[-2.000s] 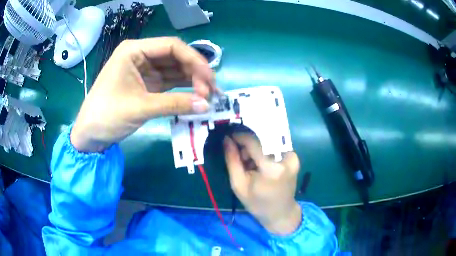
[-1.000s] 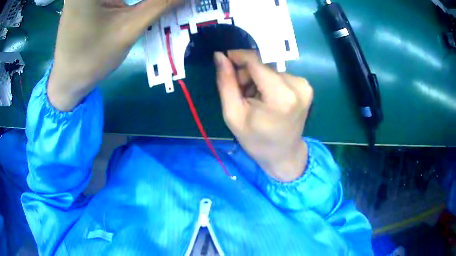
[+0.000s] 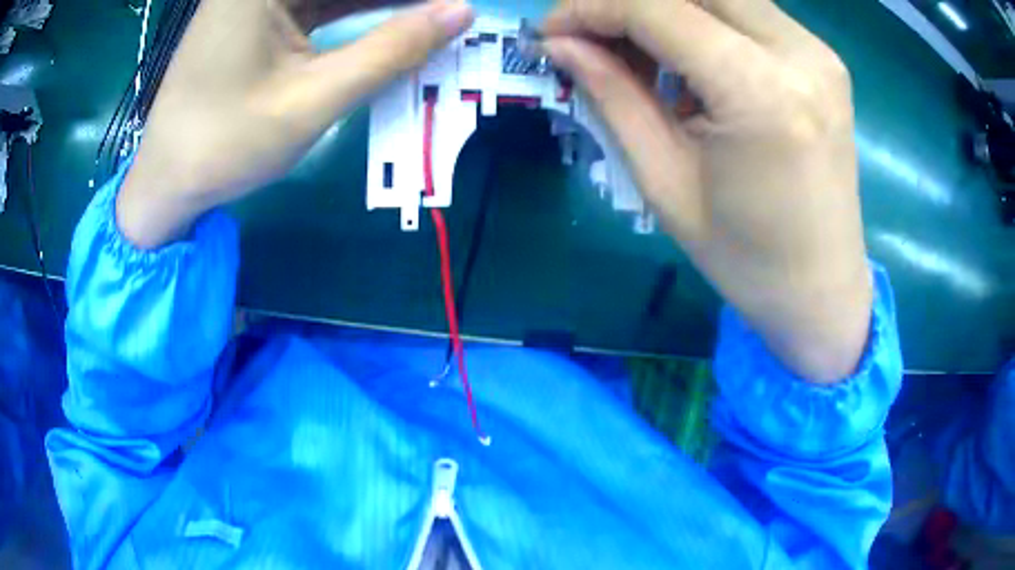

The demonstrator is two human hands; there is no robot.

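Observation:
The white plastic housing (image 3: 390,145) lies at the top centre, arch towards me, its right arm partly behind my right hand. My left hand (image 3: 250,117) has its thumb along the housing's upper left edge; its other fingers are cut off or hidden. My right hand (image 3: 740,139) has thumb and forefinger closed at the small grey block (image 3: 521,53) in the housing's top bar. A red wire (image 3: 449,273) runs down the left arm and over the bench edge. A black wire (image 3: 476,239) hangs behind it, pale-tipped.
The green bench top (image 3: 301,251) ends in front of my blue smock. Black cables (image 3: 143,84) lie at the upper left, and white parts (image 3: 17,123) with a trailing wire are at the far left. A dark object (image 3: 994,134) is at the right edge.
My right hand has moved up from the arch to the grey block. The housing has turned and its right arm looks tilted. The black wire now shows beside the red one. The screwdriver no longer shows.

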